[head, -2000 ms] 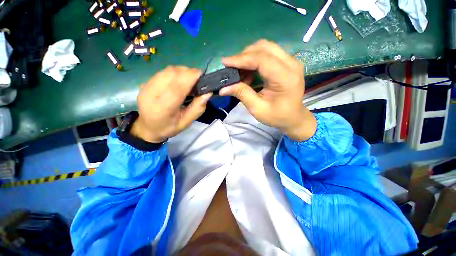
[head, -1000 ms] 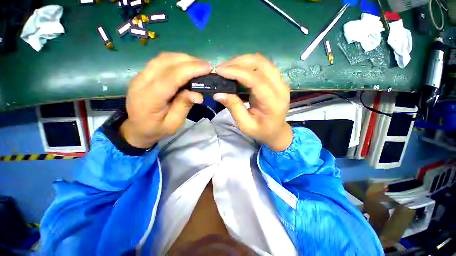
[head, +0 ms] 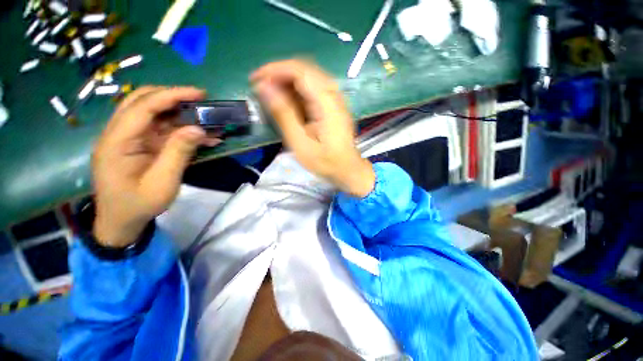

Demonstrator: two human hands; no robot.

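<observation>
A black handheld device [head: 229, 114] with a pale, shiny display window is held level above the front edge of the bench. My left hand [head: 143, 151] grips its left end between thumb and fingers. My right hand [head: 307, 116] is off the device, just right of its free end, with thumb and fingers apart; it is slightly blurred and no object shows in it. The far side of the device is hidden.
Green bench mat [head: 240, 53]. Display modules [head: 92, 34] are piled at left. A blue pick [head: 191, 44], metal rod [head: 310, 19], pale flat strip [head: 370, 39], single module [head: 384, 58] and crumpled wipes [head: 426, 21] lie behind. A silver-black cylinder [head: 539, 42] stands at far right.
My right hand has let go of the device and moved off its right end. The device now shows its display window. The camera view has turned, so the bench things appear further left.
</observation>
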